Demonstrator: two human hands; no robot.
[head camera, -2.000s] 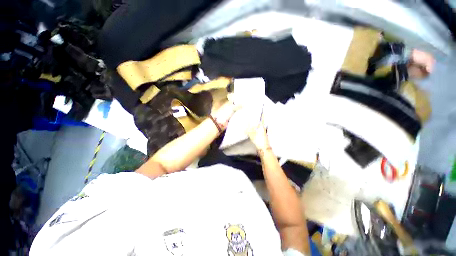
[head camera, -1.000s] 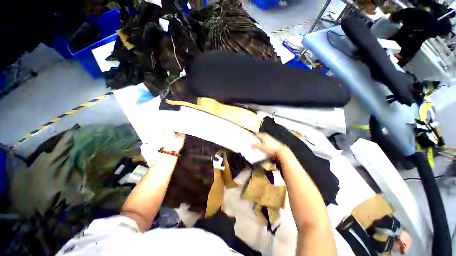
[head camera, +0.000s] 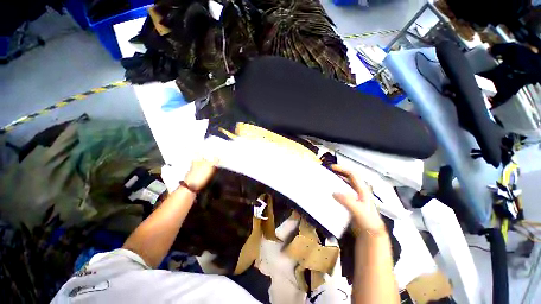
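A long curved white card template (head camera: 279, 173) lies across the work in front of me, above dark plaid cloth (head camera: 220, 205). My left hand (head camera: 200, 173) holds its left end, fingers partly hidden against the white. My right hand (head camera: 357, 199) is at its right end, thumb over the card and fingers spread at the far edge. A tan card pattern (head camera: 276, 142) shows along the far edge of the white card. Another tan pattern with small holes (head camera: 312, 252) lies nearer me, beside a tan strip (head camera: 250, 246) with a small white label above it.
A long black padded board (head camera: 332, 110) lies just behind the work. Plaid garments (head camera: 237, 35) are heaped beyond it. White paper (head camera: 155, 119) is at the left table edge, with green-brown cloth (head camera: 89, 166) further left. A blue board with a black pad (head camera: 465, 101) stands at right.
My view has shifted. The white card is still between both hands and now slants down more to the right. My right hand's fingers have spread at its far edge.
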